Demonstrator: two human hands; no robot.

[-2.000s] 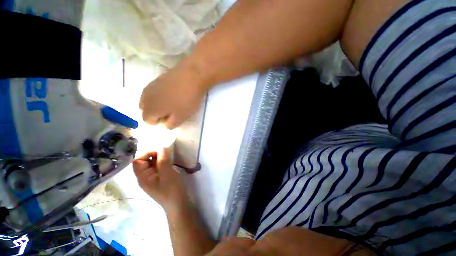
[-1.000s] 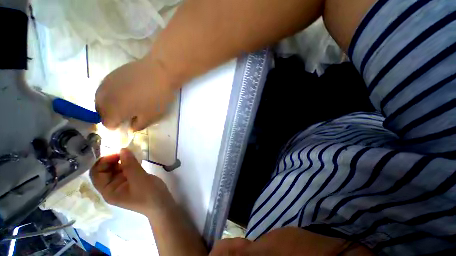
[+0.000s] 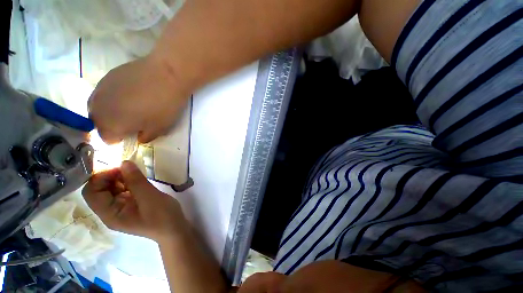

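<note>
A small pale fabric piece (image 3: 131,147) shows between my fingertips, partly washed out by the lamp glare and mostly hidden by my hands. My right hand (image 3: 135,106), in the upper part of the view, is curled over the fabric's upper end. My left hand (image 3: 129,200), below it, has thumb and fingers closed at the fabric's lower end. Both are beside the needle area of the sewing machine head (image 3: 54,157). The needle tip and presser foot are lost in the glare. A blue part (image 3: 63,114) points toward my right fingertips.
Crumpled cream fabric (image 3: 114,28) lies beyond my right hand, with another cream pile (image 3: 74,229) below the machine head. The grey ruler-marked table edge (image 3: 258,154) runs between the machine bed and my striped clothing. A dark catch (image 3: 183,185) sits near my left wrist.
The view has shifted, so the machine and hands appear farther left. Both hands stay by the needle area, and more of the pale fabric shows between them.
</note>
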